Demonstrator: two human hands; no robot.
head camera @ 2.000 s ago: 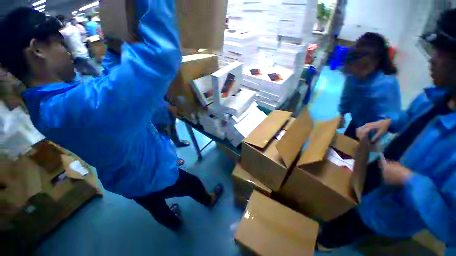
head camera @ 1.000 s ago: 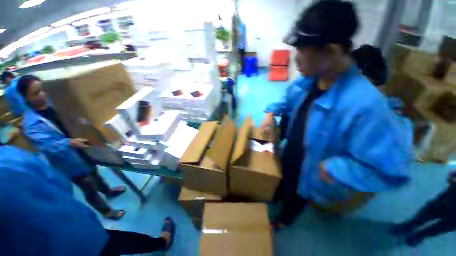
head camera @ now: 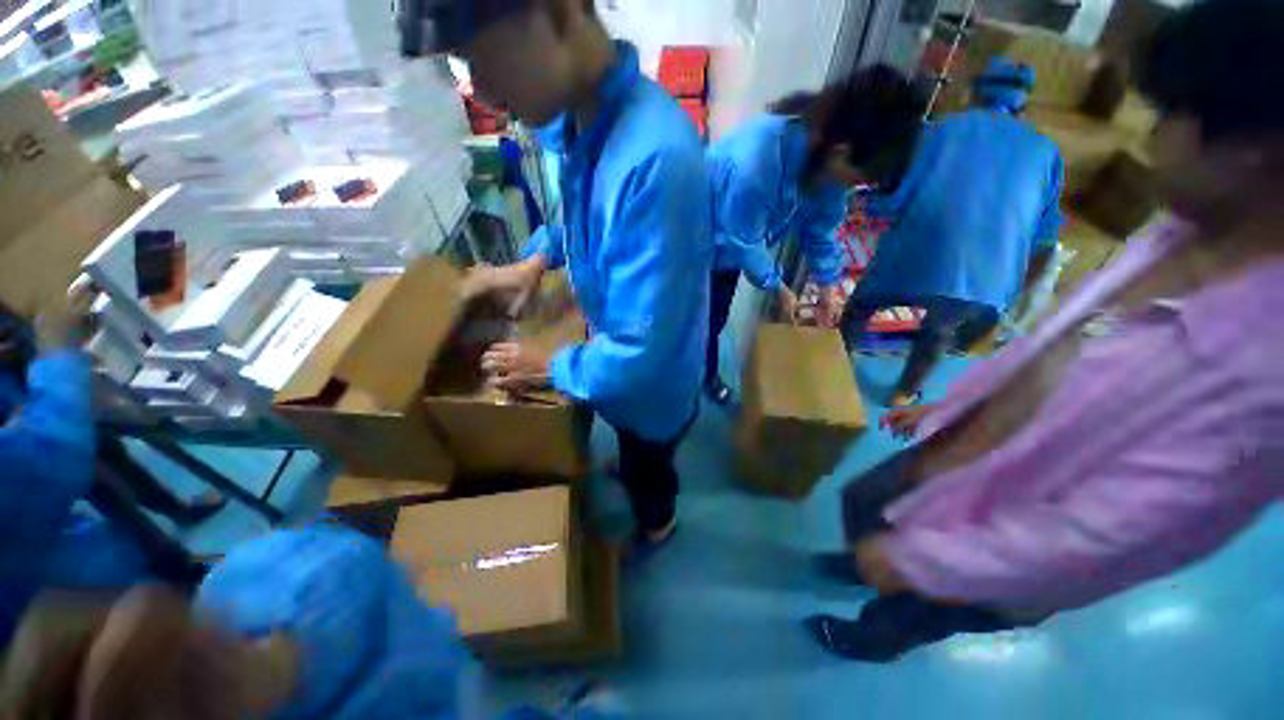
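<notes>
No hand that is clearly mine shows. A blurred brownish shape and a blue sleeve or jacket are at the bottom left; I cannot tell whose they are. Nearest in front, a closed brown carton (head camera: 486,570) with shiny tape on top rests on another carton. Just behind it, an open carton (head camera: 504,439) has a blue-jacketed person's hands at its opening. Another open carton (head camera: 369,439) with raised flaps stands at its left.
White product boxes (head camera: 225,298) lie on a table at the left, before tall white stacks. Another carton (head camera: 810,408) stands right of centre, beside a bending person in blue. A person in a pink shirt (head camera: 1070,464) is at the right. Blue floor (head camera: 718,605) shows between.
The view has swung right and the cartons appear further left. The person at the open cartons now has both hands at one. A person in pink and a separate carton have come into view.
</notes>
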